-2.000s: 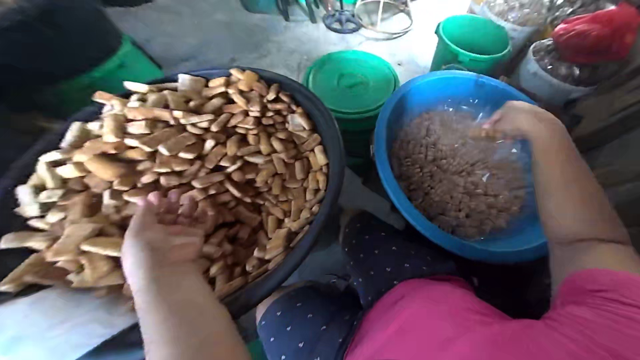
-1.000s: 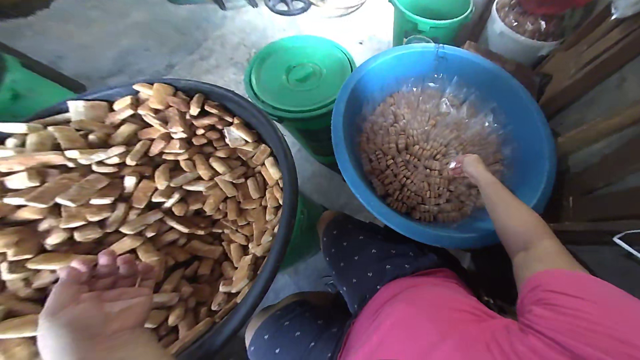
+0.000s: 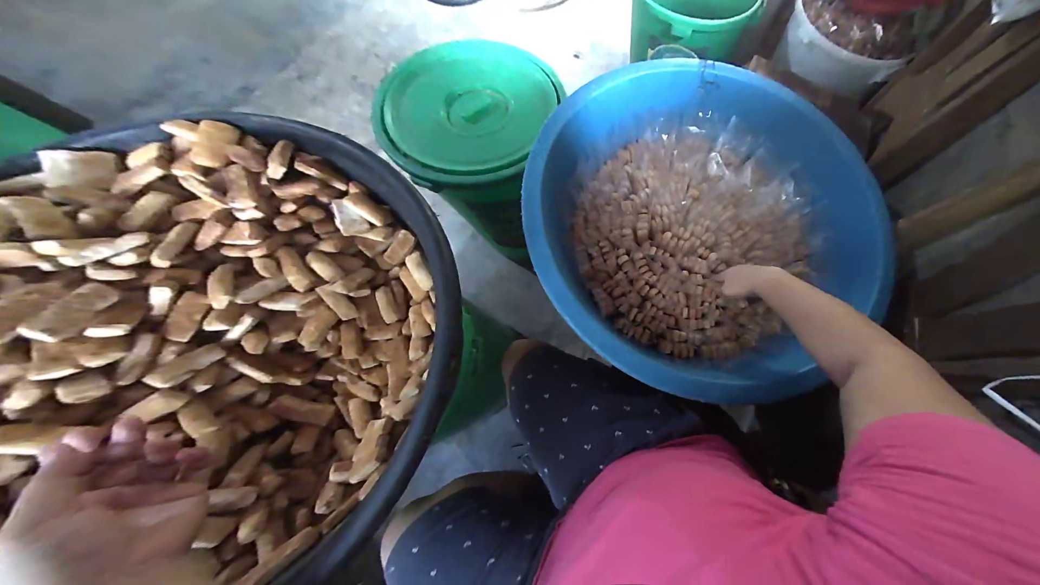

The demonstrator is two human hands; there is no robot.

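My left hand (image 3: 122, 504) lies palm up, fingers apart and a little curled, over a heap of brown baked biscuit pieces (image 3: 284, 325) in a large black tub (image 3: 443, 309); nothing shows in its palm. On my right, a big blue basin (image 3: 561, 268) holds many clear plastic packs of small brown biscuit pieces (image 3: 650, 260), laid in rings. My right hand (image 3: 743, 282) reaches down to these packs, with its fingertips touching or just over them. Its fingers look bunched, but whether they hold a pack cannot be told.
A lidded green bucket (image 3: 475, 114) stands between the tub and the basin. Behind the basin are an open green bucket (image 3: 691, 24) and a white bucket (image 3: 841, 57) of packed pieces. Wooden slats (image 3: 967, 203) run along the right. My knees are between the two large containers.
My right hand has moved from the basin's upper right rim two seconds ago down to the packs. My left hand stays over the pieces. The view has shifted.
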